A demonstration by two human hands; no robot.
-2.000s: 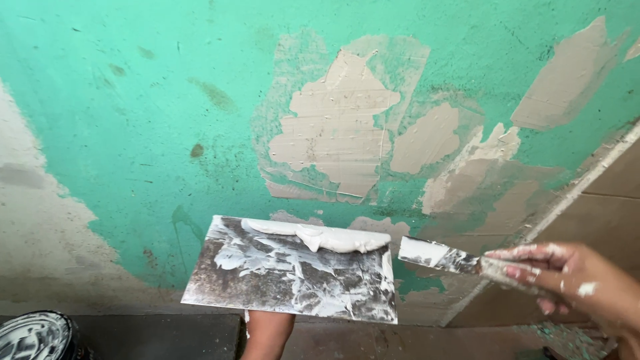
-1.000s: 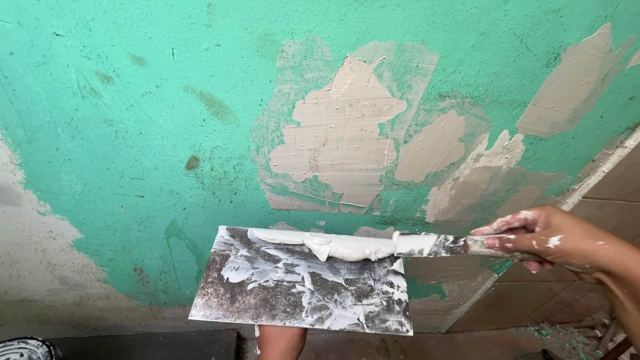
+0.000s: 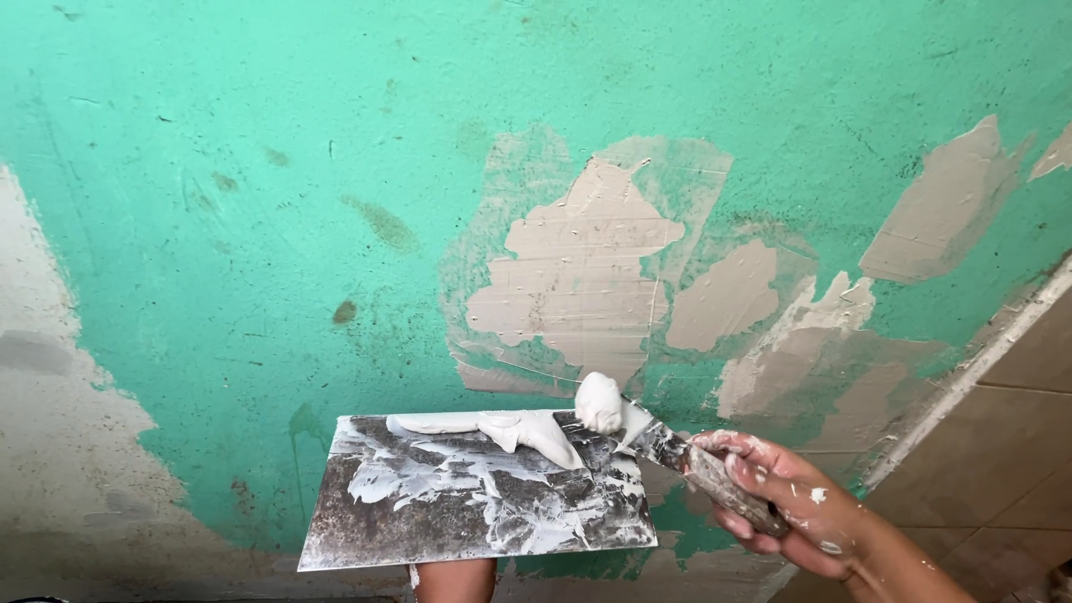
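My right hand, spotted with white, grips a putty knife by its worn handle. A lump of white filler sits on the blade, over the right end of a flat metal plate. More white filler lies in a ridge along the plate's far edge, with smears across its face. The plate hides the fingers of my left hand; only its forearm or wrist shows below, seemingly holding the plate from beneath. Behind stands a green painted wall with a large beige filled patch.
Smaller beige patches lie to the right on the wall. Brownish tiles meet the wall along a pale sloping edge at lower right. Bare greyish wall borders the green paint at left.
The putty knife has moved onto the plate's right end and now carries a lump of filler; the ridge on the plate is shorter at its right end. The view has shifted.
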